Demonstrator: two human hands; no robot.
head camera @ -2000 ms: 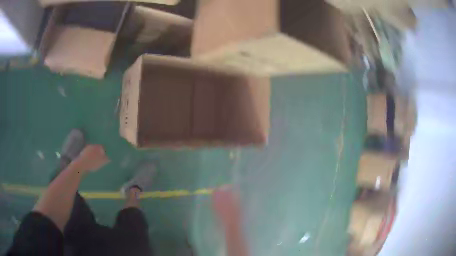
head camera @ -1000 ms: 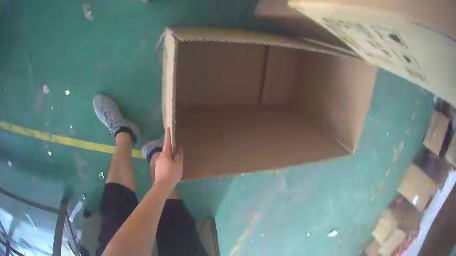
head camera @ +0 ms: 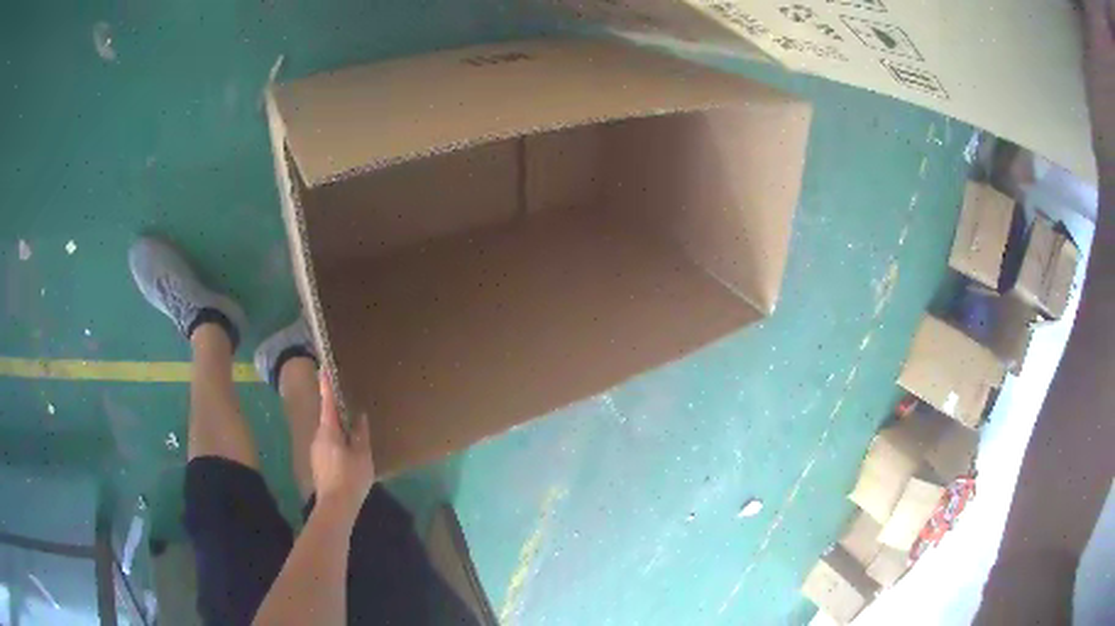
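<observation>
A large open brown carton [head camera: 538, 281] is tilted in front of me, its open side facing me and its inside bare. My left hand [head camera: 340, 459] grips its near left edge, thumb inside and fingers outside. A second large carton [head camera: 856, 43] with black handling symbols is at the top right, partly out of the picture. My right forearm runs up the right edge; my right hand [head camera: 1100, 31] is mostly cut off beside that second carton, and its fingers are hidden.
Green floor [head camera: 685, 489] has yellow lines [head camera: 110, 368] and small scraps. Several smaller brown cartons [head camera: 951, 369] stand along the right, with a red patterned item [head camera: 944, 520] among them. A dark-framed object [head camera: 55, 550] is at the lower left. My feet are left of the carton.
Over the last second, the held carton has moved left in view and its top flap now shows. The second carton has shifted up, and my right forearm has come in at the right.
</observation>
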